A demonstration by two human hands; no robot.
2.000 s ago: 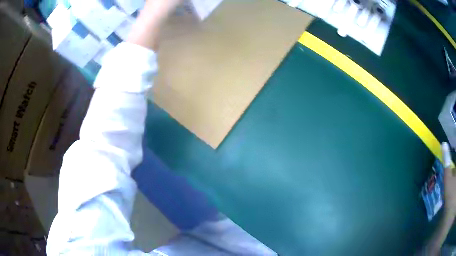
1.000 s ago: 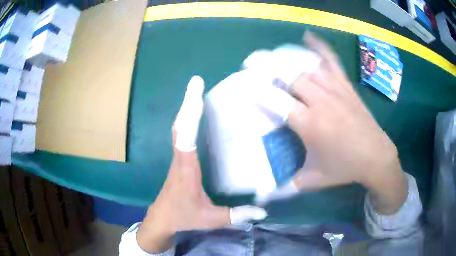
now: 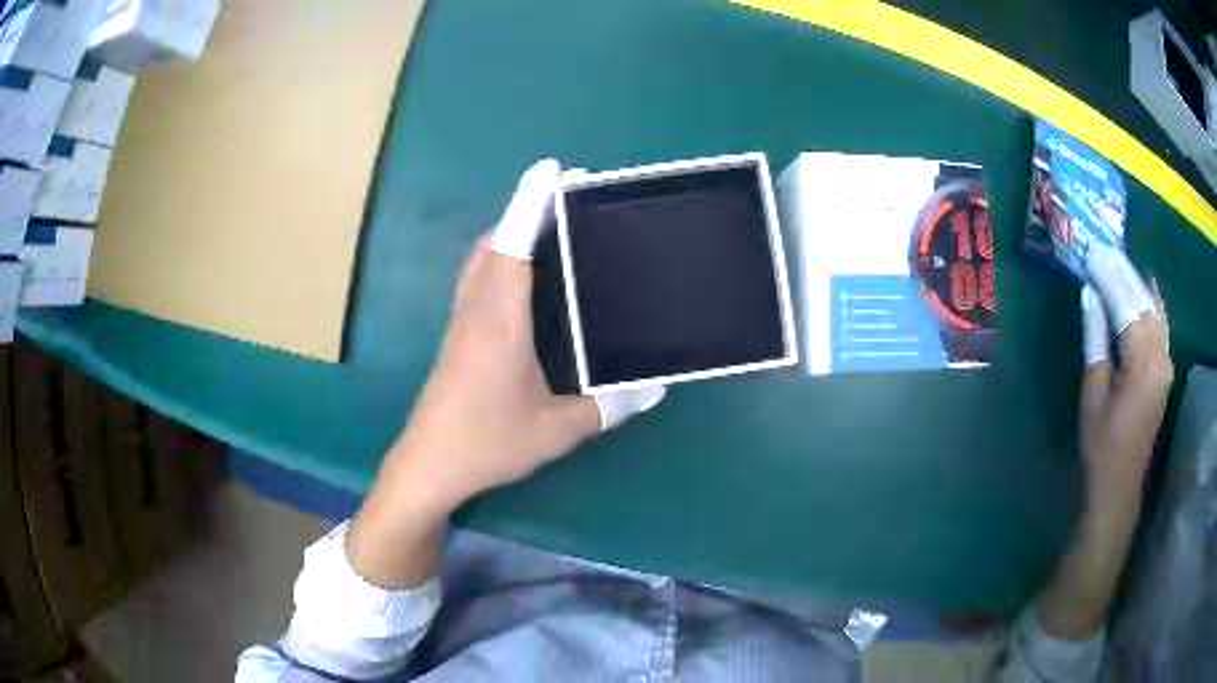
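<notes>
The gift box base lies open side up on the green mat, white rimmed and black inside. My left hand, with white finger cots, grips its left side. The box lid, white and blue with a round black-and-red watch face, lies just right of the base. My right hand is at the booklet pile at the right; its capped fingertips touch the lower edge of the blue leaflets. Whether it pinches one cannot be told.
A tan cardboard sheet lies at left, with finished white boxes beside it at far left. A yellow line crosses the back. A waiting open box stands beyond it. Greyish plastic is at the right edge.
The blurred white box that was between both hands now shows as an open base and a separate lid on the mat. My right hand has moved right to the booklets; my left stays at the base.
</notes>
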